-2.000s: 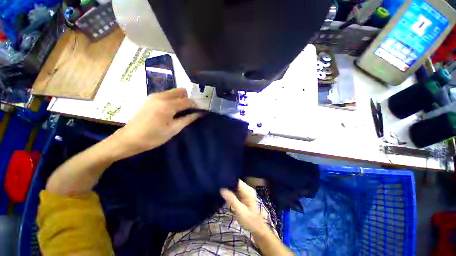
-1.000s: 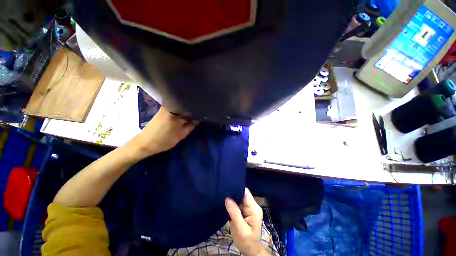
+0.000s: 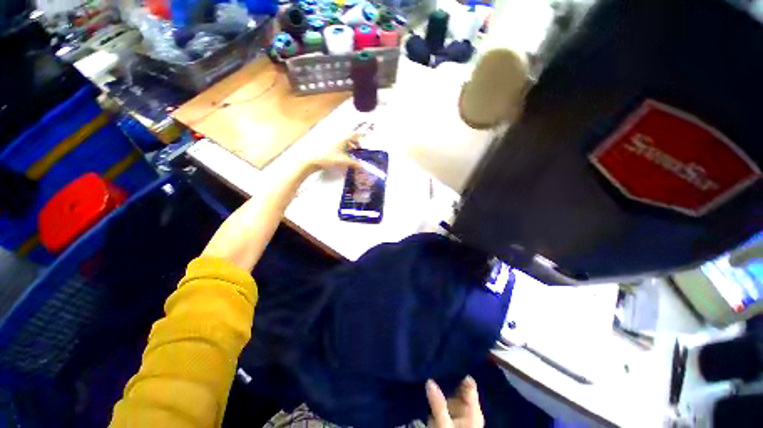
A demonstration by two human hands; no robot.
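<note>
The dark navy garment piece (image 3: 393, 318) lies over the table's front edge and the lap, its far edge by the needle area under the dark machine head (image 3: 577, 184) with its red badge. My left hand (image 3: 335, 153) is off the cloth, stretched to the upper end of the black phone (image 3: 364, 188), which has a lit screen; its fingers are apart. My right hand (image 3: 454, 405) is at the bottom edge, partly cut off, with fingertips at the lower edge of the cloth; its grip is unclear.
A brown board (image 3: 259, 113) lies at the table's left end. Behind it are a grey basket (image 3: 314, 75) of thread cones and a dark red cone (image 3: 364, 81). A red stool (image 3: 77, 211) stands at left. Black snips (image 3: 677, 372) and the control panel (image 3: 728, 280) are at right.
The view has swung left. My left hand has let go of the cloth and moved up to the phone. My right hand is now lower in view and partly cut off.
</note>
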